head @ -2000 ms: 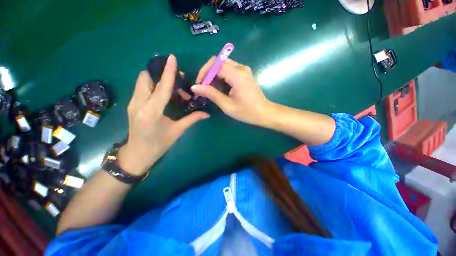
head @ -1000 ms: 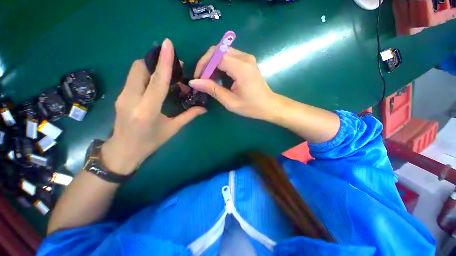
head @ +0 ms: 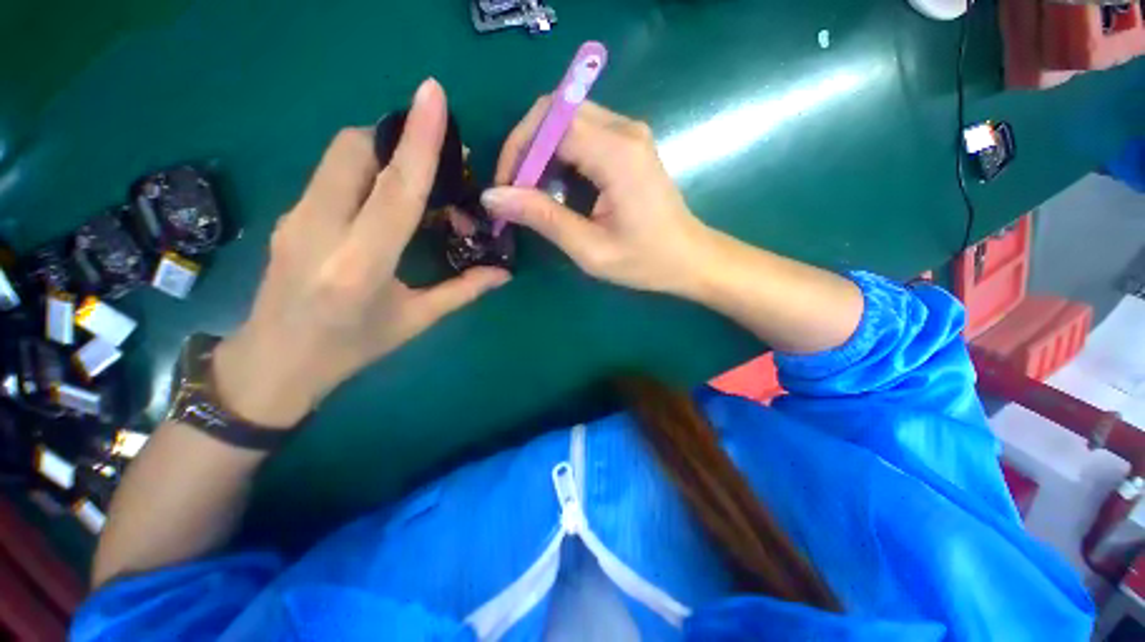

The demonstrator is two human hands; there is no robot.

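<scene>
My left hand (head: 345,251) holds a black display module (head: 421,157) tilted up between its fingers. The thumb touches the rim of a dark watch housing (head: 480,241) just below the module. My right hand (head: 615,207) grips pink-purple tweezers (head: 559,119), with the rear end pointing up and away. The tweezer tip is down at the housing, beside the module; its exact contact point is too small to tell. Small orange-brown and gold parts show between module and housing. The fingers hide part of the module.
A cluster of dark housings (head: 180,208) with white batteries (head: 176,275) lies at the left. A silvery part (head: 512,14) is at the top edge. A single unit with a white patch (head: 988,148) lies beyond a black cord (head: 962,126) at the right. Red-pink bins (head: 1074,40) stand at the right.
The view has shifted, so the silvery part sits nearer the top edge and the housings further left. The tweezers' rear end is higher in view. Both hands keep their holds.
</scene>
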